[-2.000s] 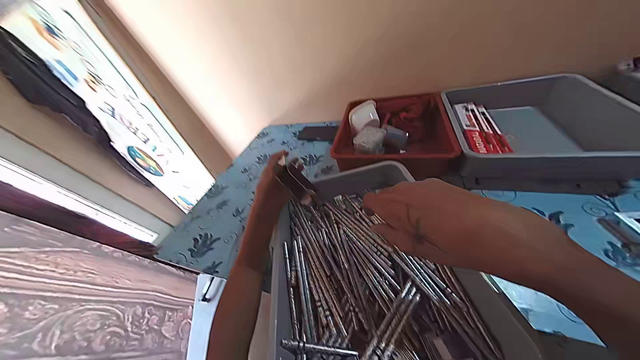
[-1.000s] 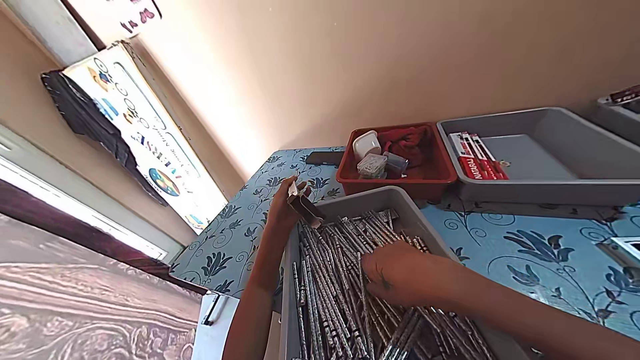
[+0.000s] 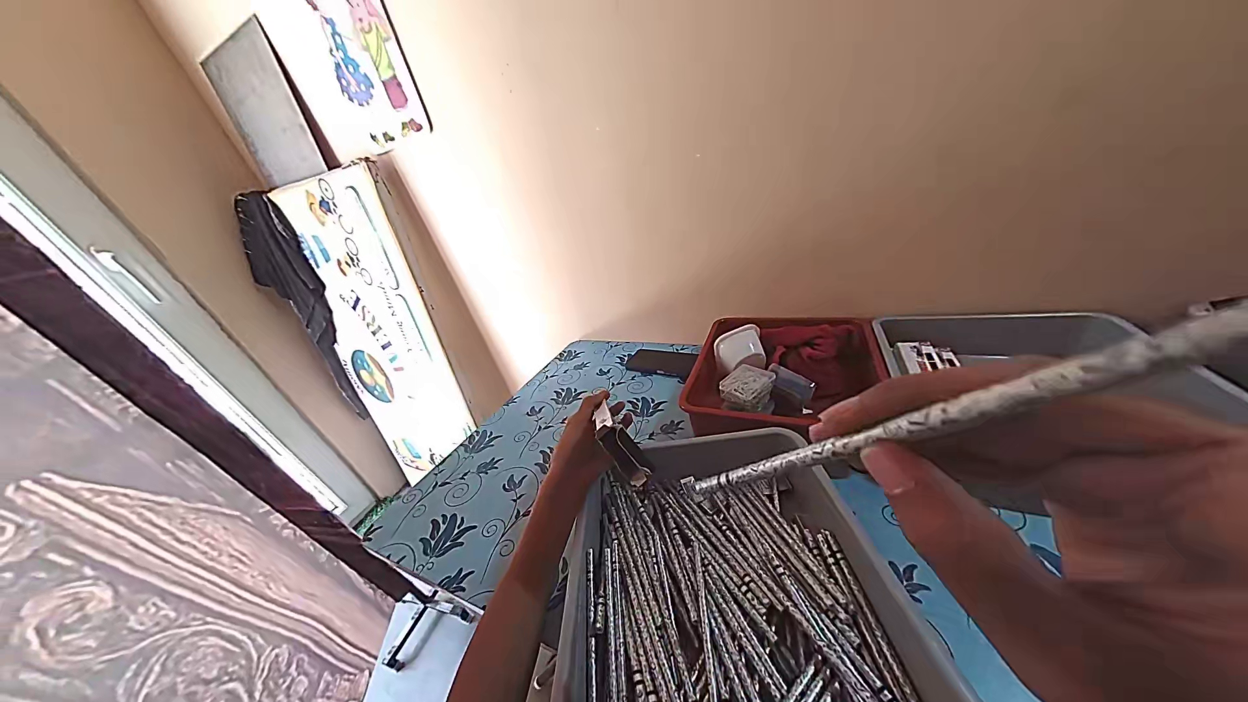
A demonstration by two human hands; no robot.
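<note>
Many paper-wrapped pencils (image 3: 721,585) with a newsprint-like pattern lie in a long grey plastic bin (image 3: 882,561). My left hand (image 3: 585,439) holds a small dark open-ended box (image 3: 621,450) at the bin's far left corner. Close to the camera, my right hand (image 3: 1053,497) pinches one patterned pencil (image 3: 975,402) between thumb and fingers. That pencil slants down to the left, its far end over the bin near the box. The inside of the box is too dark to make out.
Behind the bin, a red tray (image 3: 697,390) holds a white container, small clear boxes and red cloth. A grey tray (image 3: 1024,327) with printed packs stands right of it. A dark flat object (image 3: 661,363) lies on the blue floral tablecloth (image 3: 468,487). Boards lean at the left wall.
My right hand has risen out of the pencils toward the camera and now holds one pencil. My left hand still holds the small box at the bin's far corner. The view has tilted up.
</note>
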